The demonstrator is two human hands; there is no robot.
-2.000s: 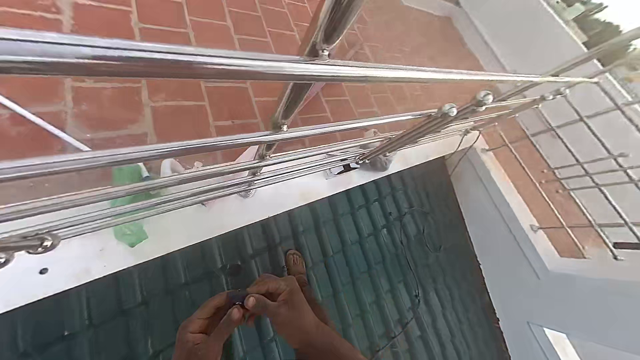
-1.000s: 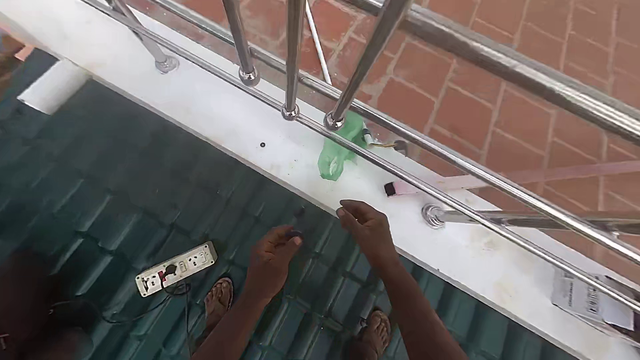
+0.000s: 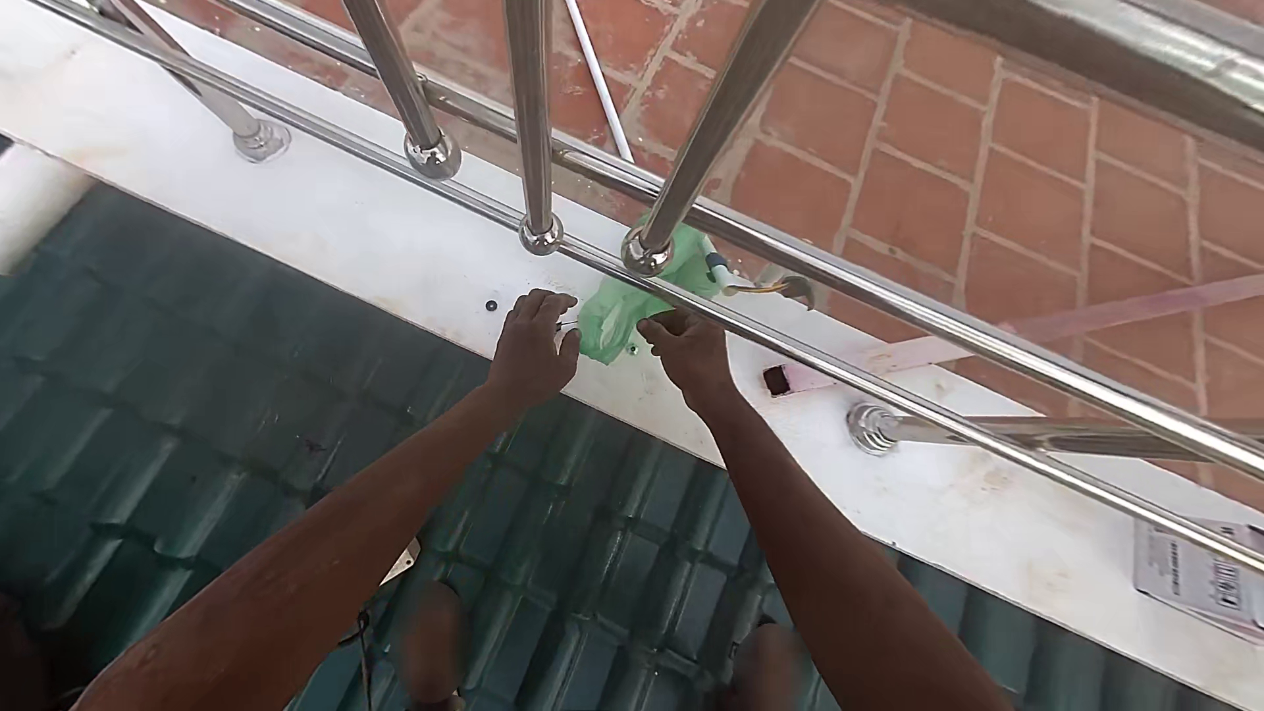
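A crumpled green plastic bag lies on the white ledge, partly under the steel railing. My left hand rests at the bag's left side, with a thin object between its fingers and the bag; whether it grips that is unclear. On the right side, my right hand has thumb and fingertips together at the bag's edge; what they pinch is hidden. A small metal piece lies between the hands. A small black round piece sits on the ledge left of my left hand. Behind the bag is a white tube with wires.
Polished steel railing bars cross above the ledge. A pinkish bar with a dark end lies at the right, and a printed box farther right. Green roof tiles slope below; red floor tiles lie beyond. A white power strip is mostly hidden.
Both hands have moved onto the ledge beside the green bag; a second ago they were over the roof tiles and the ledge's edge. The view has swung strongly since two seconds ago.
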